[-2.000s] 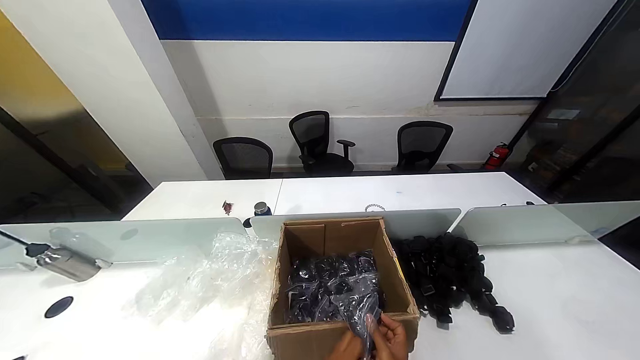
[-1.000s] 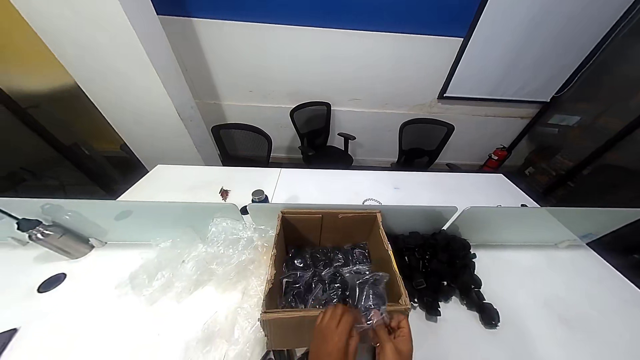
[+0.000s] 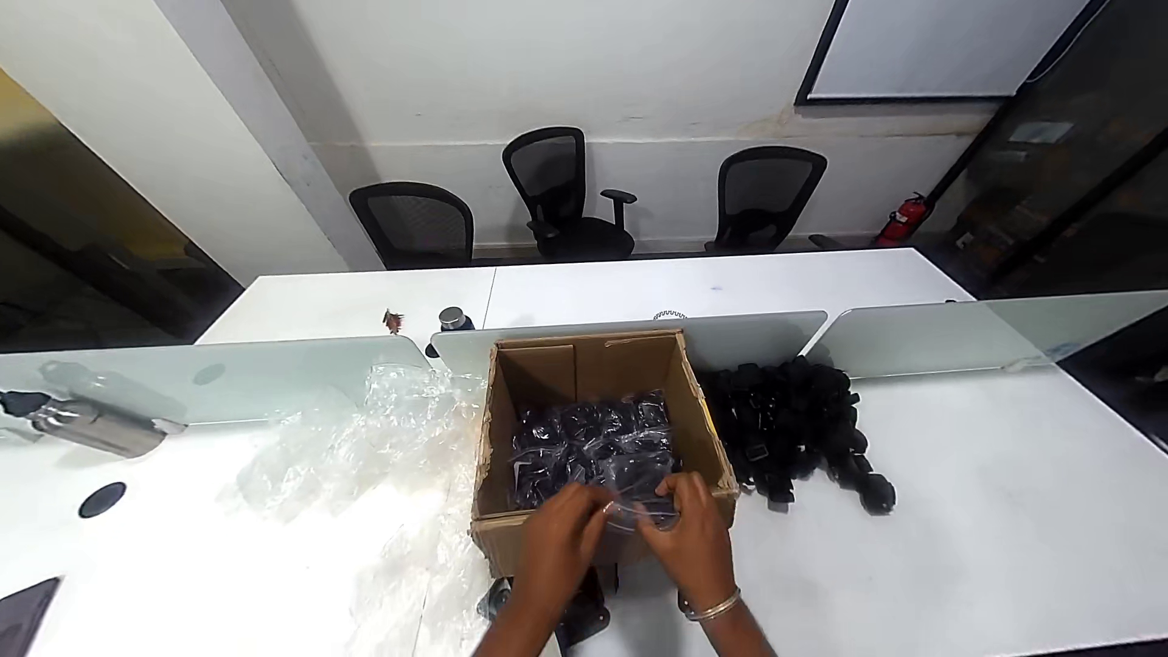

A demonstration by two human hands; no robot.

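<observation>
A cardboard box (image 3: 511, 534) stands open on the white desk, with several clear plastic bags of dark items (image 3: 584, 429) inside. At its near edge, my left hand (image 3: 563, 538) and my right hand (image 3: 691, 534) pinch the top of a clear plastic bag (image 3: 637, 474) between the fingertips. The bag's lower part rests over the others in the box. A metal bangle (image 3: 714, 606) is on my right wrist. Partly hidden under my left forearm, dark objects (image 3: 584, 616) lie in front of the box.
Crumpled clear plastic bags (image 3: 365, 456) spread left of the box. A pile of black strapped items (image 3: 794, 429) lies to its right. Glass dividers (image 3: 949, 338) run behind. A metal bottle (image 3: 96, 427) lies at the far left, near a round black desk grommet (image 3: 102, 500).
My hands stay at the box's near edge with a bag; my left hand has come off the box front toward the bag's top. The view has tilted down.
</observation>
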